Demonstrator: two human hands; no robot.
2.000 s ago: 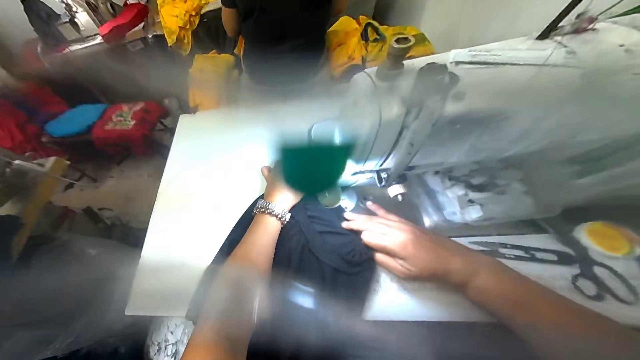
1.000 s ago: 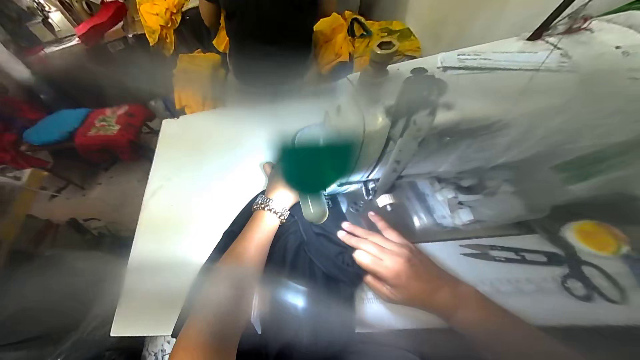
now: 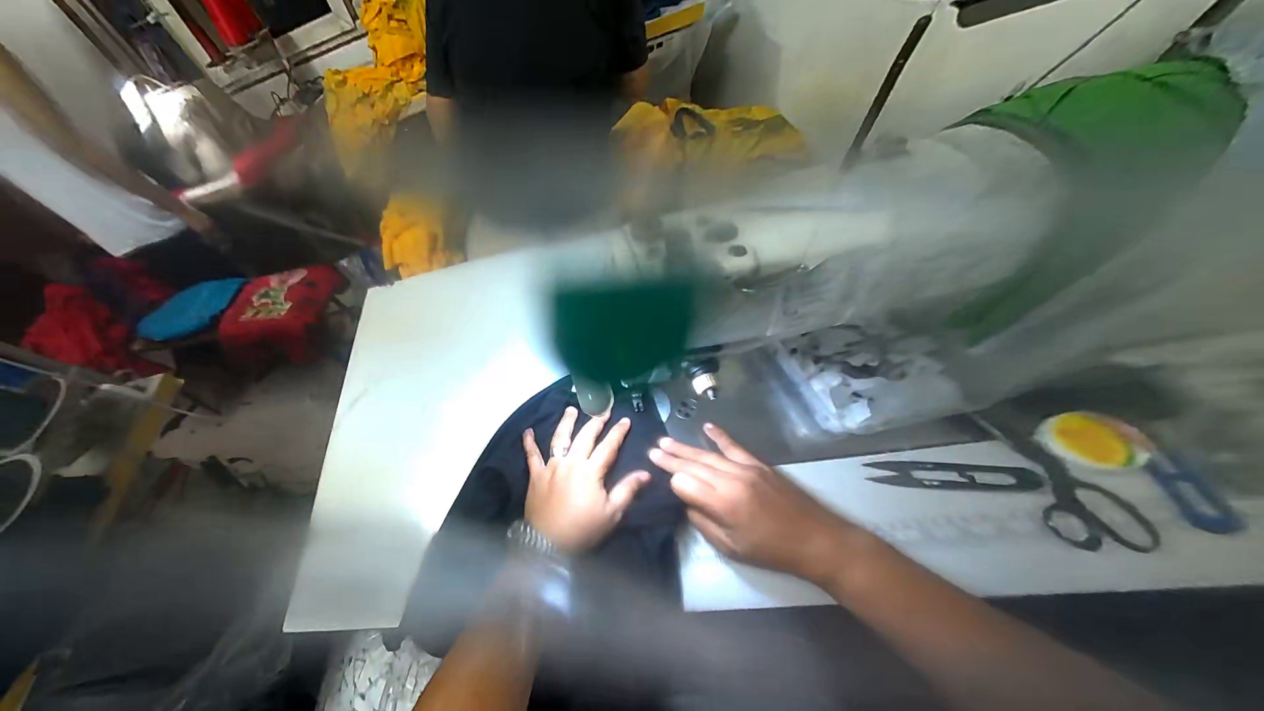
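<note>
Dark fabric (image 3: 504,494) lies over the front of a white sewing table, under the needle area of a sewing machine (image 3: 731,247). My left hand (image 3: 578,494), with a ring and a metal-band watch, rests flat on the cloth with fingers spread, just in front of the needle area. My right hand (image 3: 741,494) is at the cloth's right edge, fingers extended and slightly bent, gripping nothing. A blurred green shape hides part of the machine head and the needle.
Thread snips (image 3: 953,476), black-handled scissors (image 3: 1086,509) and a round yellow item (image 3: 1091,441) lie on the table (image 3: 375,474) at the right. Small scraps (image 3: 854,380) sit beside the machine. A person in a black top (image 3: 538,89) is beyond the table, near yellow cloth (image 3: 731,133).
My left hand, earlier partly hidden beside the machine head, now lies on the cloth nearer me with its fingers in sight. The view has shifted, showing green fabric at upper right.
</note>
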